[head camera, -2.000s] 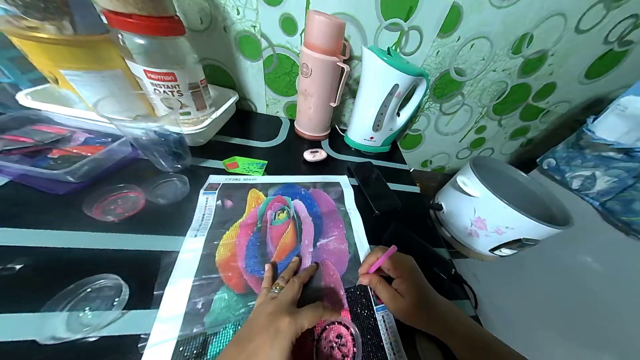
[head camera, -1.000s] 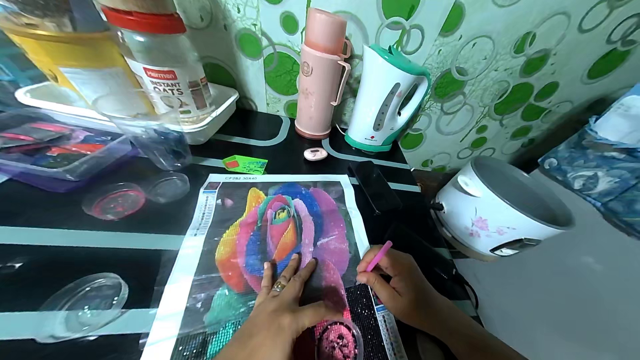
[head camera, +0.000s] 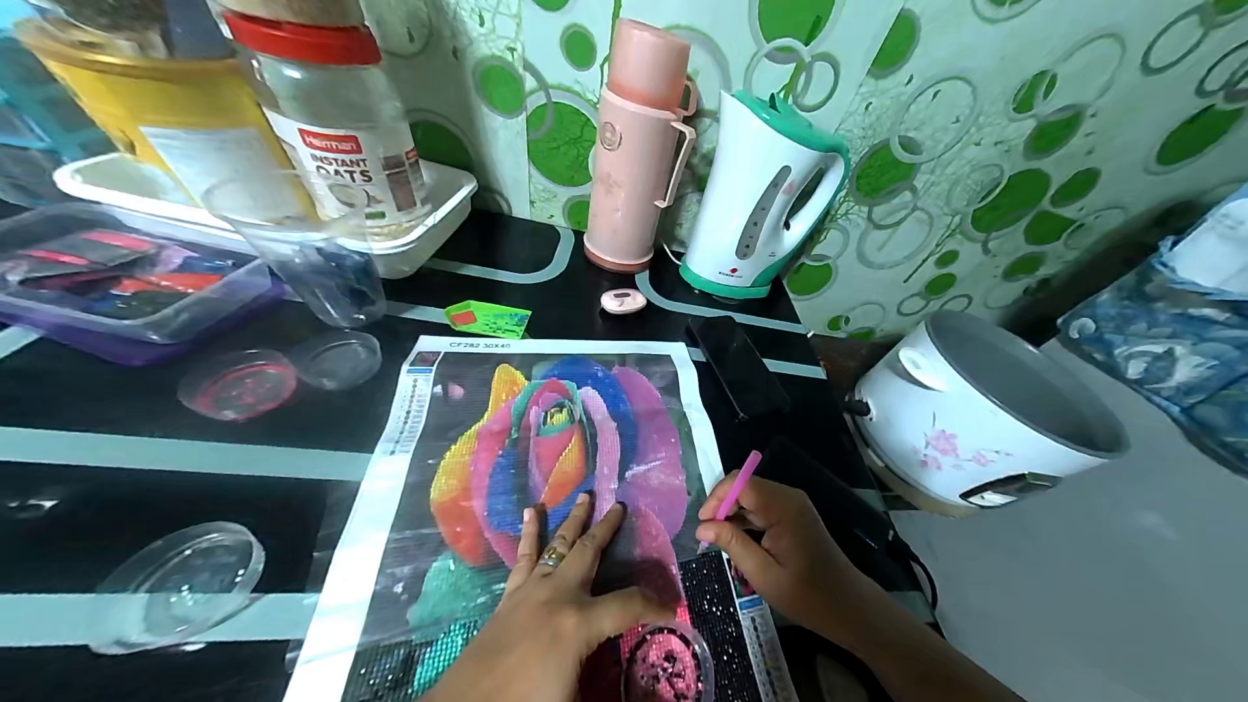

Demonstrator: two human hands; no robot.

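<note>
A diamond painting canvas of a rainbow rose (head camera: 561, 439) lies flat on the dark table. Spread over its lower middle is my left hand (head camera: 570, 590), palm down, a ring on one finger, with nothing held. My right hand (head camera: 780, 546) rests at the canvas's right edge and grips a pink applicator pen (head camera: 738, 485) between thumb and fingers; the pen's lower tip is hard to make out. A small round clear dish of pink and dark beads (head camera: 669, 665) stands on the lower part of the canvas, just right of my left hand.
Clear plastic lids (head camera: 185, 585) and a purple-based tub (head camera: 136, 283) lie left. Behind stand a white tray (head camera: 448, 205) with an oats jar (head camera: 331, 127), a pink flask (head camera: 634, 156) and an electric kettle (head camera: 765, 195). A phone (head camera: 738, 366) and rice cooker (head camera: 985, 419) are right.
</note>
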